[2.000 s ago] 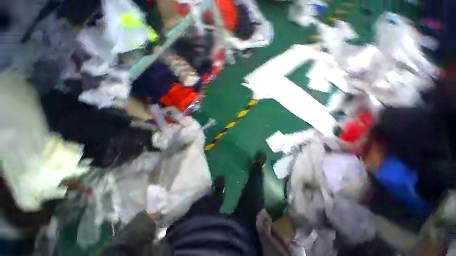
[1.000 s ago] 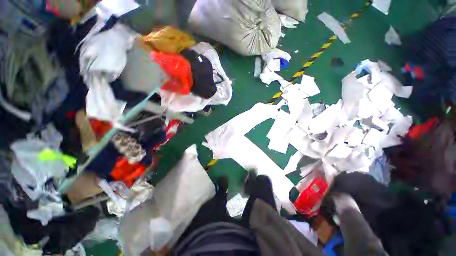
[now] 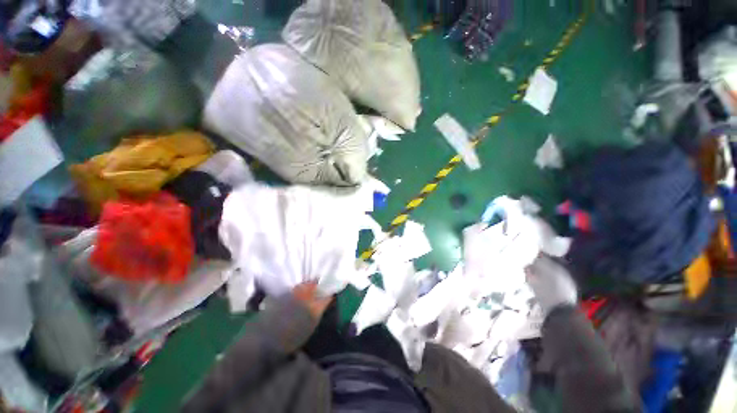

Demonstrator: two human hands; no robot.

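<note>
My left hand (image 3: 311, 298), bare, is closed on the near edge of a white sack (image 3: 287, 230), which spreads out in front of it towards two full sacks. My right hand (image 3: 552, 282), in a white glove, is over the right side of a heap of white cut pieces (image 3: 477, 298) on the floor. Its fingers are blurred against the white pieces, and I cannot tell whether it grips any.
Full off-white sacks (image 3: 283, 113) lie on the green floor ahead. Red (image 3: 145, 238) and yellow-orange (image 3: 145, 161) bundles are at left. A dark blue cloth heap (image 3: 646, 214) is at right. White scraps (image 3: 458, 139) lie near the yellow-black line (image 3: 436, 181).
The view has moved forward, bringing the full sacks closer. My left hand and the white sack have moved up and forward. My gloved right hand now shows over the heap.
</note>
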